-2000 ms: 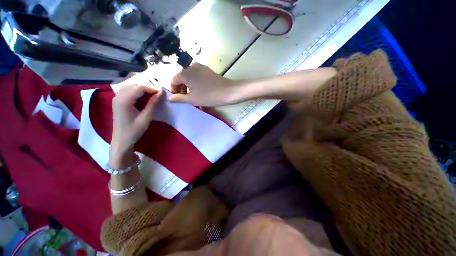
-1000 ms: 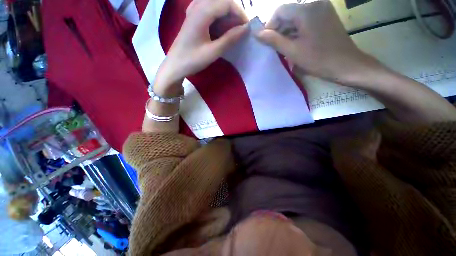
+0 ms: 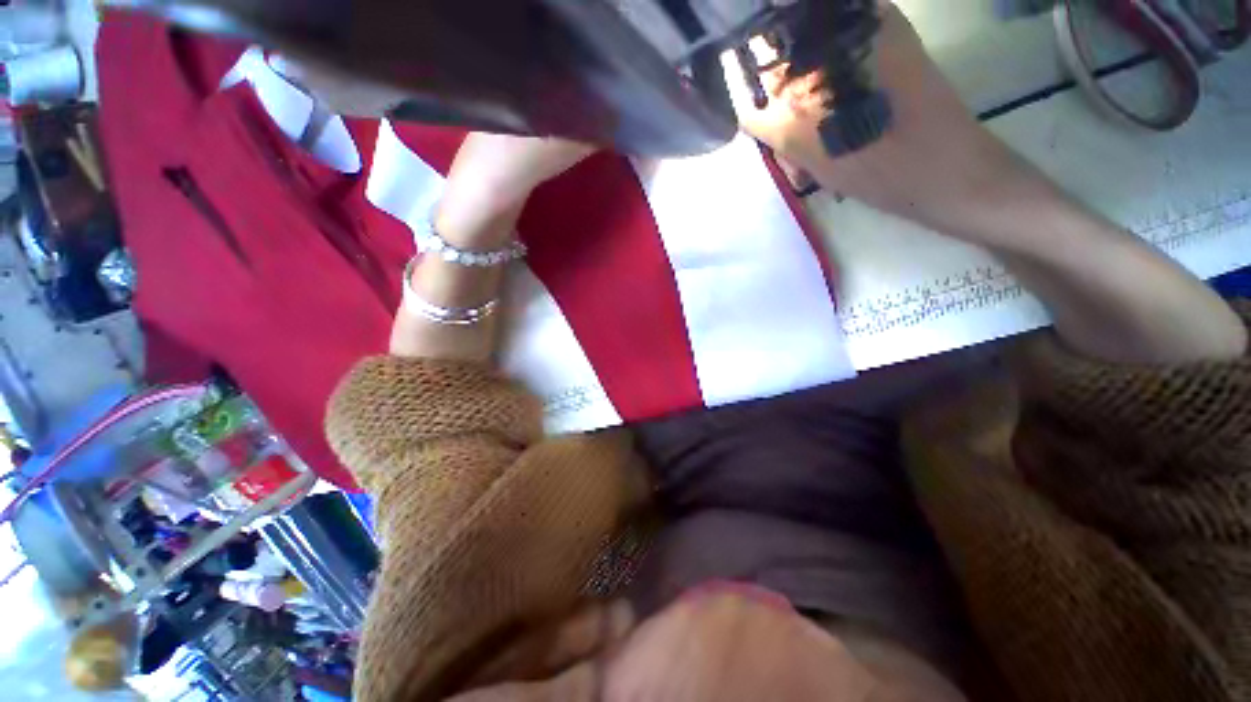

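Note:
A white piece (image 3: 748,268) and a red fabric strip (image 3: 617,288) run from under the sewing machine head (image 3: 590,62) to the table's front edge. My left hand (image 3: 515,172), bracelets at the wrist, lies over the cloth left of the strip; its fingers are hidden behind the head. My right hand (image 3: 858,144) is right of the white piece, by the brightly lit needle area. Its fingertips are hidden behind the dark metal parts (image 3: 853,121). What either hand grips cannot be seen. A large red garment (image 3: 261,233) with a dark slit spreads at the left.
A printed ruler (image 3: 960,291) runs along the table's front edge. Red-and-white loops (image 3: 1132,69) lie at the upper right. Another white piece (image 3: 398,178) lies beside my left wrist. A cluttered rack (image 3: 247,480) with a pink-rimmed container is at the lower left.
The view has shifted, and the machine head now covers my fingers. Earlier, both hands pinched the white piece's upper end at its edge. The cloth still lies between my hands.

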